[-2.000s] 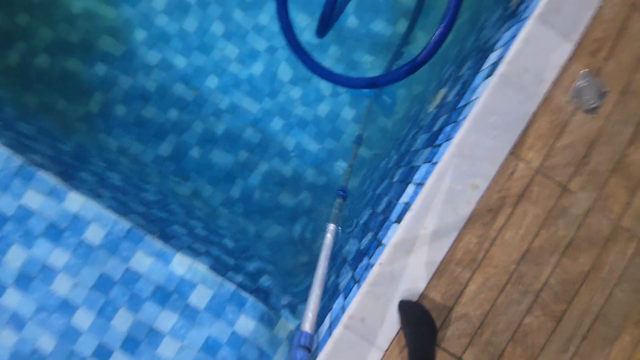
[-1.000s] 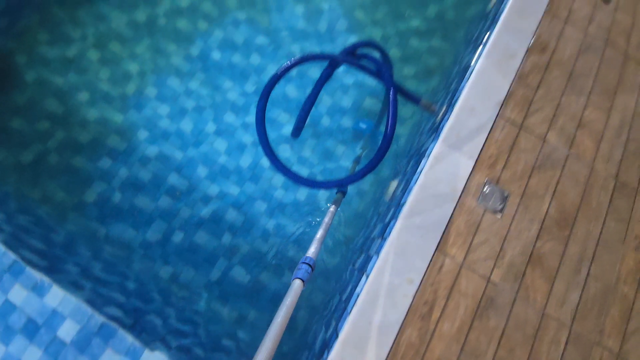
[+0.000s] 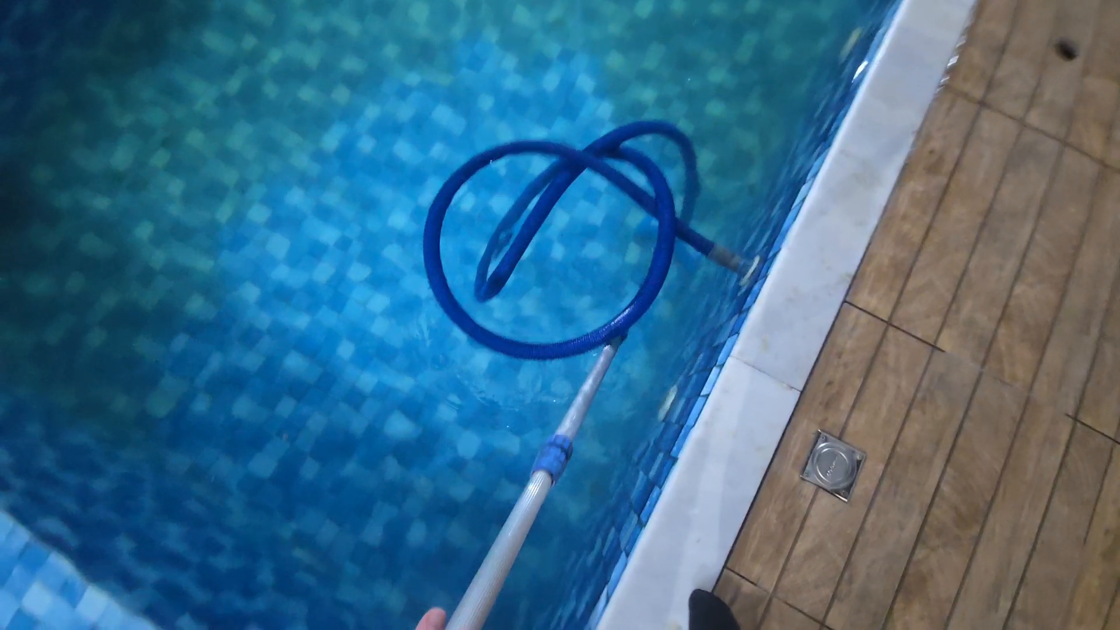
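Observation:
One fingertip of my hand [image 3: 431, 619] shows at the bottom edge, against the left side of an aluminium telescopic pole [image 3: 507, 538]; which hand it belongs to, and its grip, cannot be told. The pole has a blue locking collar [image 3: 552, 458] and slants up and right into the pool water. Its visible upper end meets the lower rim of a looped blue pool hose [image 3: 435, 254]; whatever lies beyond is hidden. The hose crosses itself, partly under water. Its grey end cuff [image 3: 724, 257] reaches a fitting [image 3: 749, 270] on the tiled pool wall.
Pale stone coping [image 3: 761, 407] runs diagonally along the pool's right side. Wood-look decking [image 3: 945, 420] beyond it holds a square metal drain cover [image 3: 833, 465] and a small dark object [image 3: 1067, 49]. A dark rounded tip [image 3: 710, 610] shows at the bottom. Light-blue tiles [image 3: 48, 582] form a ledge at lower left.
A fingertip has come into view beside the pole. The pole's upper end, deep in the water two seconds ago, meets the hose loop now and one second ago. The view has shifted.

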